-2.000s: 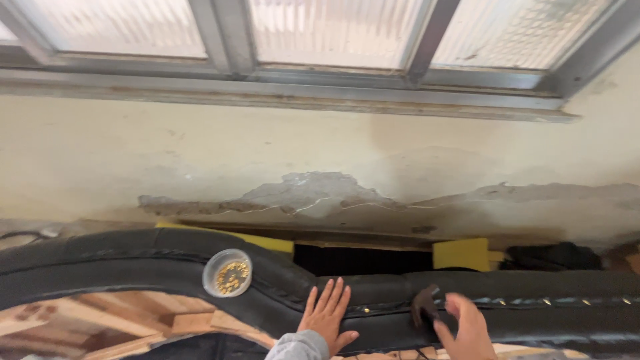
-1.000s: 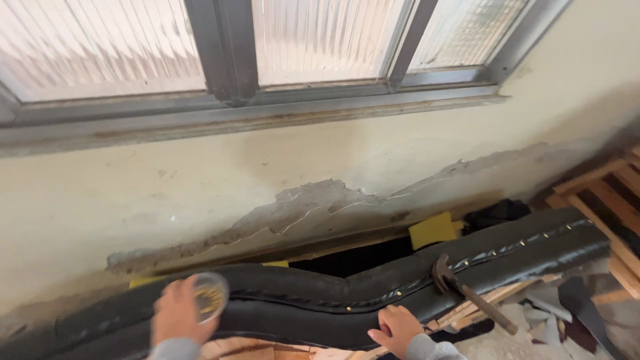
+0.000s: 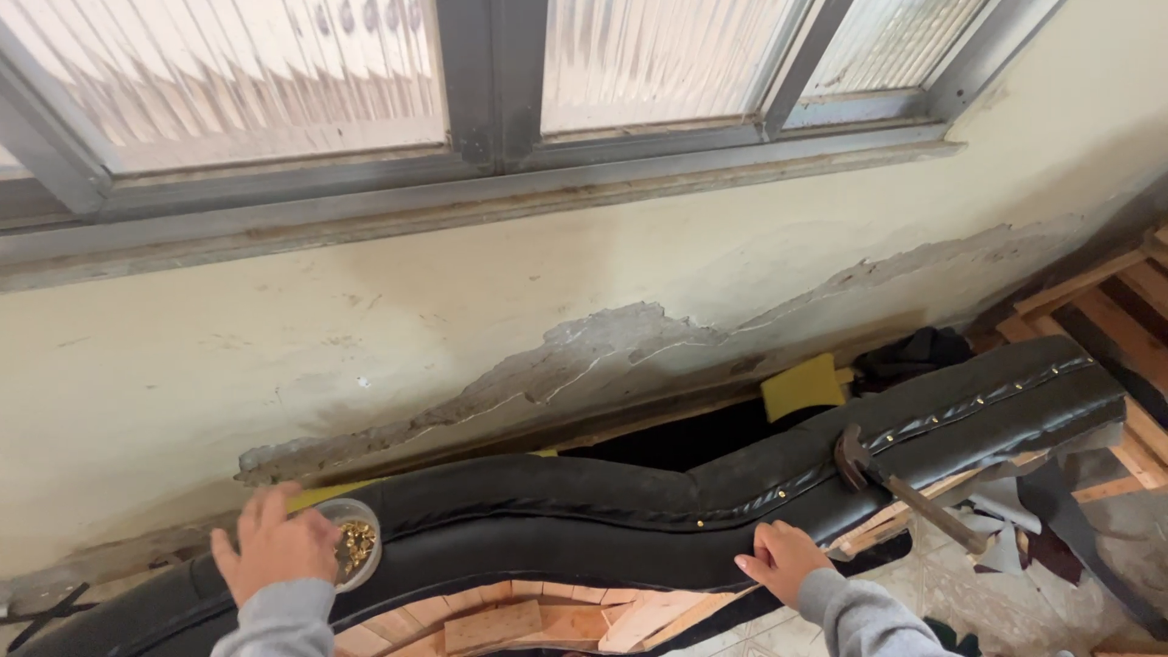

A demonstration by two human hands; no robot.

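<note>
A long curved backrest in black leather-like upholstery (image 3: 584, 484) spans the view, with brass-coloured tacks along its central seam toward the right. On its left part sits a clear plastic tub of brass tacks (image 3: 361, 545). My left hand (image 3: 278, 538) is at the tub's left side, fingers spread and partly over its rim; whether it holds a tack is hidden. My right hand (image 3: 783, 558) rests with curled fingers on the lower edge of the upholstery; nothing is visible in it. A hammer (image 3: 922, 506) lies across the backrest to its right, head on the seam.
Behind the backrest are a cracked plaster wall (image 3: 511, 310), yellow foam (image 3: 803, 387) and dark cloth (image 3: 912, 356). Wooden slats (image 3: 493, 625) show below. Material scraps (image 3: 1004, 529) lie on the tiled floor at right, near a wooden frame (image 3: 1113, 310).
My left hand has moved left, from the upholstery to the tub. The hammer, by my right hand at first, lies apart from it on the backrest. The view has turned.
</note>
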